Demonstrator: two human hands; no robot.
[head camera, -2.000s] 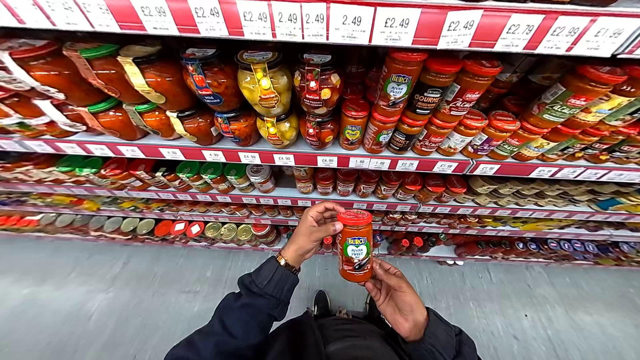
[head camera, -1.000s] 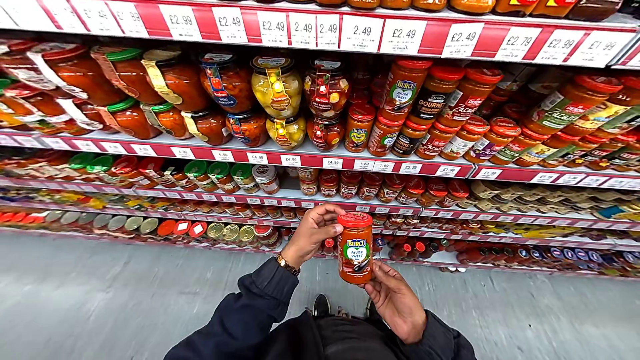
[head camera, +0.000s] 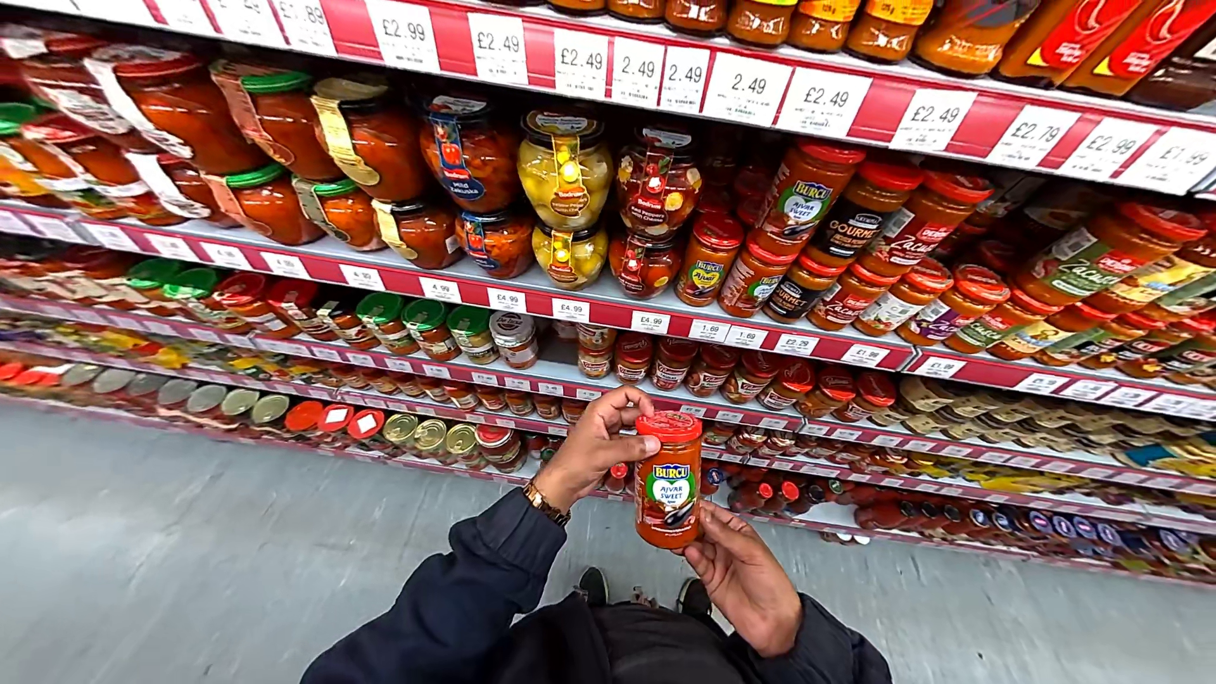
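Note:
A glass jar of Burcu sweet ajvar with a red lid stands upright between my hands, its label facing me. My left hand grips it near the lid from the left, with the thumb at the upper side; a watch or bracelet is on that wrist. My right hand holds the lower right side and base with its fingertips. Beyond the hands, a matching ajvar jar sits on the shelf, stacked on another red-lidded jar. Some of my fingers are hidden behind the held jar.
A long shelf edge with price tags crosses in front of me, with more stocked shelves above and below. Large jars with green lids are at the left, zacusca jars at the right. My shoes stand on the grey floor.
Both hands keep hold of the jar in nearly the same place and pose. The view has shifted slightly against the shelves.

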